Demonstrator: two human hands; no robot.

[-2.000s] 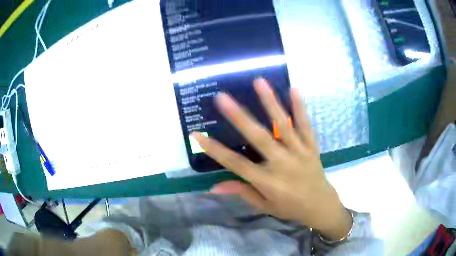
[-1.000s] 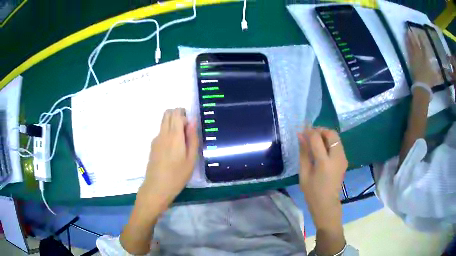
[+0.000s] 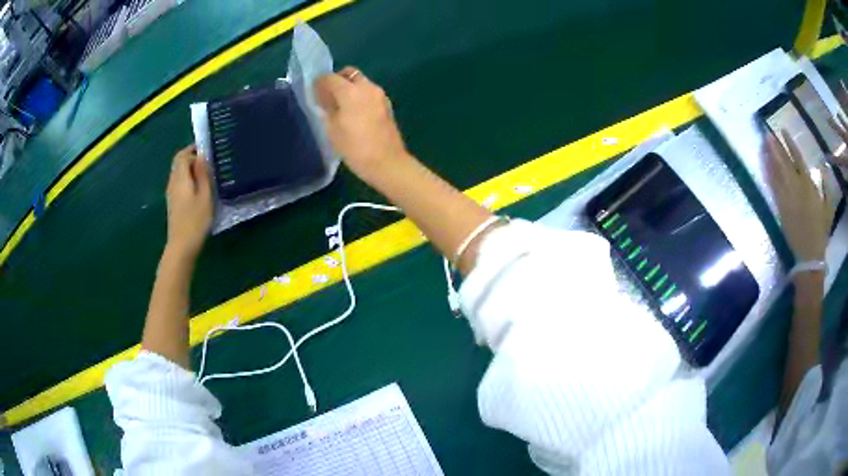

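A tablet [image 3: 265, 144] with a dark screen and rows of small green text lies on bubble wrap [image 3: 321, 116] at the upper left, past the yellow tape. My left hand [image 3: 189, 200] grips the left edge of the wrap beside the tablet. My right hand [image 3: 358, 116] grips the raised right flap of the wrap near the tablet's top right corner. The record sheet [image 3: 349, 442], white with a printed grid, lies at the bottom, partly covered by my left sleeve.
White USB cables [image 3: 349, 270] lie looped across the yellow tape [image 3: 400, 237]. Another tablet [image 3: 674, 251] lies on bubble wrap at the right, partly behind my right sleeve. Another person's hand [image 3: 798, 200] is at a device at the far right. Machinery stands at the top left.
The tablet and its wrap have moved from beside the record sheet to past the yellow tape. Both my hands have reached forward and left and hold the wrap. The view has shifted.
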